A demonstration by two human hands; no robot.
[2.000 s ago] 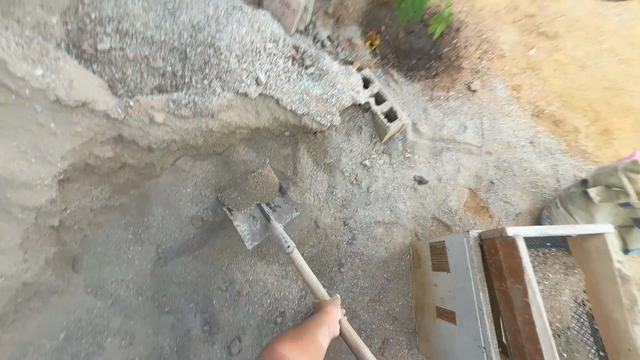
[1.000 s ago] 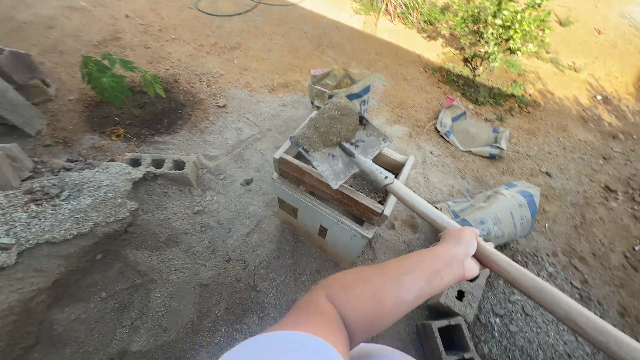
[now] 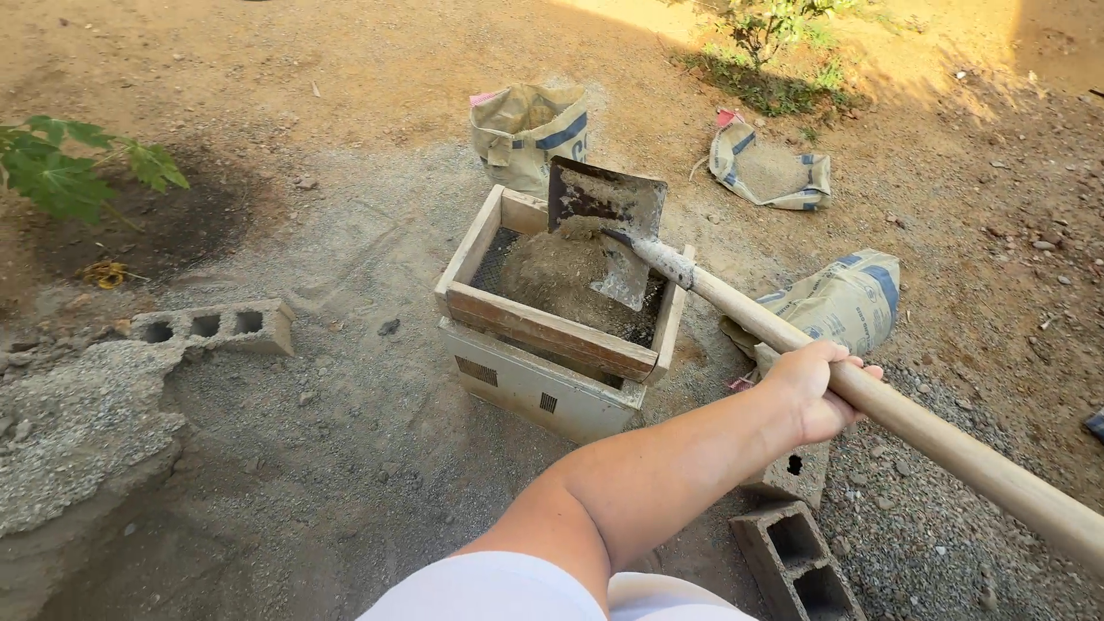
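My left hand (image 3: 815, 392) is closed around the wooden handle (image 3: 940, 448) of a square-bladed shovel, with the arm stretched up and to the right. The metal blade (image 3: 608, 233) is tilted over a wood-framed mesh sieve (image 3: 552, 332), its lower edge at the sand. A mound of grey-brown sand (image 3: 556, 276) lies on the mesh. Beneath the sieve is a pale metal box (image 3: 539, 397) with vent slots. My right hand is out of view; the handle runs off the right edge.
An upright cement bag (image 3: 530, 138) stands behind the sieve. Farther right are an opened bag of sand (image 3: 772, 172) and a lying bag (image 3: 845, 302). Hollow concrete blocks lie lower right (image 3: 798, 561) and left (image 3: 280, 332). A sand pile (image 3: 78, 431) is at left, near a leafy plant (image 3: 65, 164).
The shovel has gone from the sandy ground to above the sieve, and its blade has tipped, with sand now lying on the mesh. The view has swung right.
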